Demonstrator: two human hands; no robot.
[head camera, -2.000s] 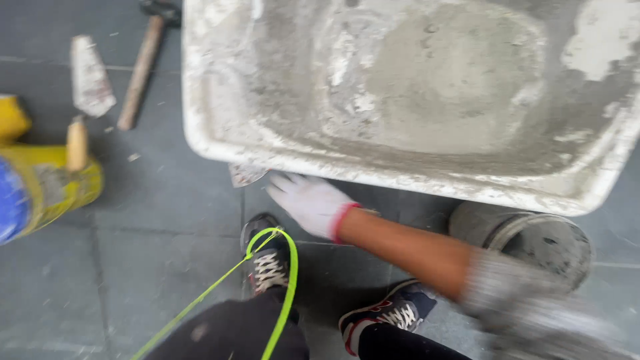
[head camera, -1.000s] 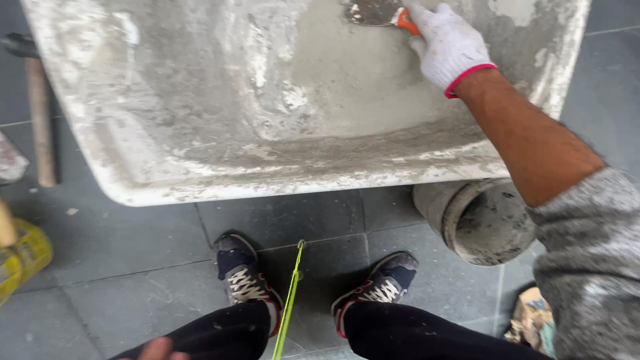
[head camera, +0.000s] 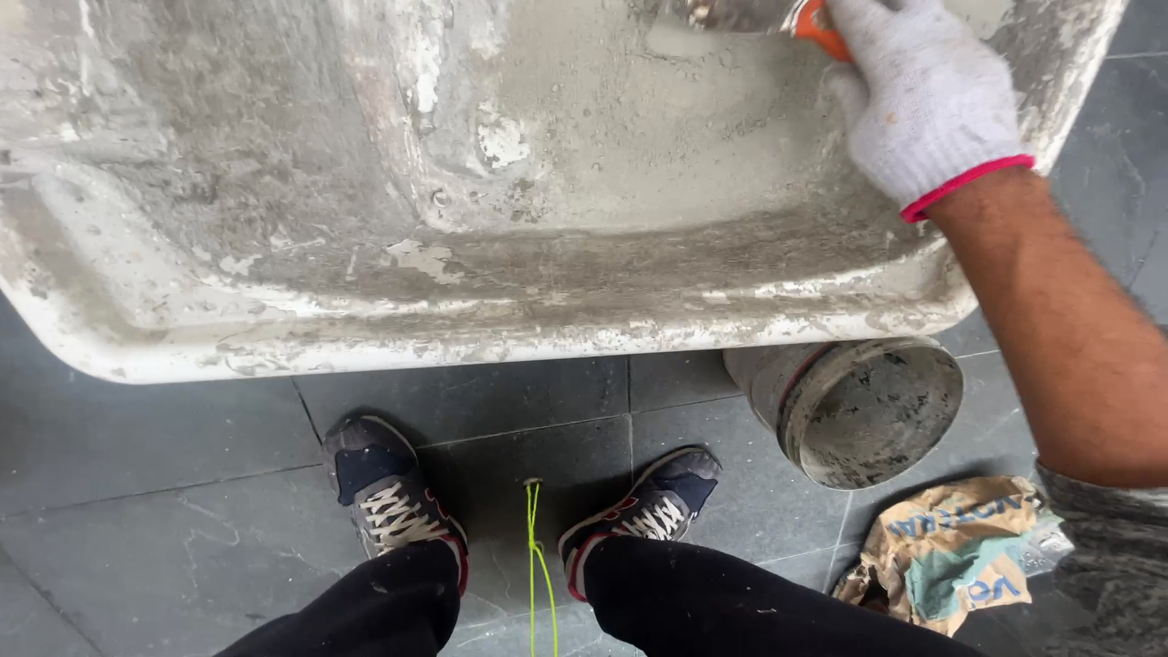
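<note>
My right hand (head camera: 931, 105), in a white knit glove with a pink cuff, is closed around the orange handle of a scraper or putty knife (head camera: 744, 14) at the top right. Its metal blade points left over the inside of a large white tub (head camera: 383, 351); the blade is cut off by the frame's top edge. Grey mortar-like residue (head camera: 639, 173) coats the tub's floor and walls, with whitish patches. My left hand is out of view.
A dirty bucket (head camera: 867, 415) lies tipped below the tub's right corner. Right of my feet, a crumpled paper bag (head camera: 958, 547) rests on the grey tiles. A yellow-green cord (head camera: 534, 547) hangs between my legs.
Two seconds ago my right hand was below the tub's near rim, beside a flat blade there; one second ago it held the orange-handled tool inside the tub, as now. My left fingertips have left view.
</note>
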